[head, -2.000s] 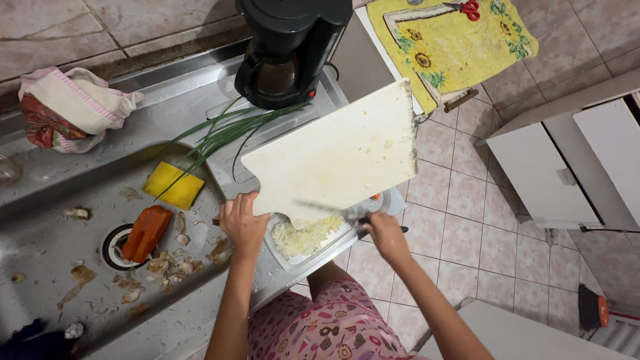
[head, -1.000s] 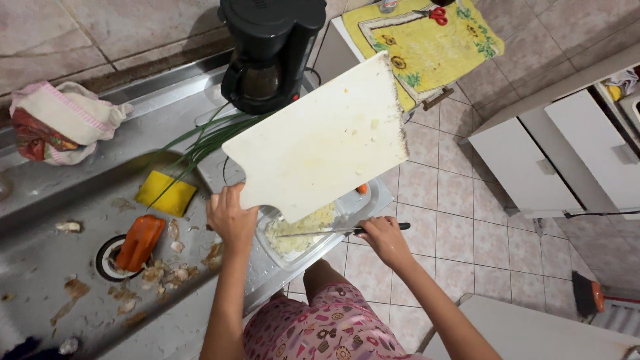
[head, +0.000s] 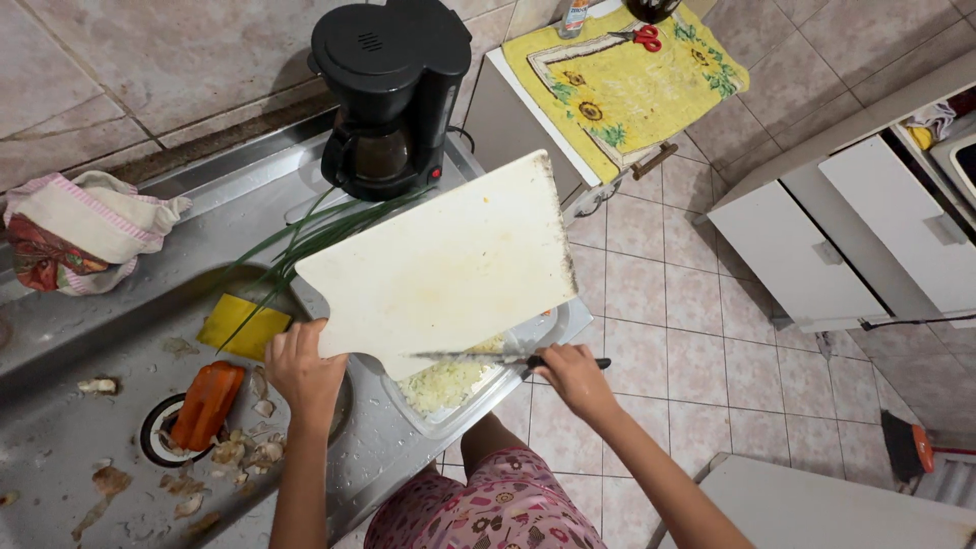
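Note:
My left hand point(head: 305, 366) grips the handle end of a white cutting board point(head: 450, 267), which is held tilted above a clear tray. My right hand point(head: 576, 377) holds a kitchen knife point(head: 473, 356) by its black handle, the blade at the board's lower edge. Finely chopped pale pieces, likely onion, point(head: 442, 385) lie in the clear tray point(head: 435, 428), partly hidden under the board. A few small bits cling to the board's face. Long green onion leaves point(head: 328, 232) lie behind the board, some hanging over the sink's edge.
In the steel sink point(head: 69, 427) are an orange block-like item point(head: 207, 406), a yellow sponge cloth point(head: 244, 326) and scattered peels. A black coffee maker point(head: 389, 99) stands behind the board. A bunched cloth point(head: 88, 232) lies at left. Red-handled scissors point(head: 646, 38) rest on a yellow towel point(head: 663, 91).
The knife has moved from over the chopped pieces in the tray up to the board's lower edge. Fewer bits show on the board than before. My left hand keeps its hold.

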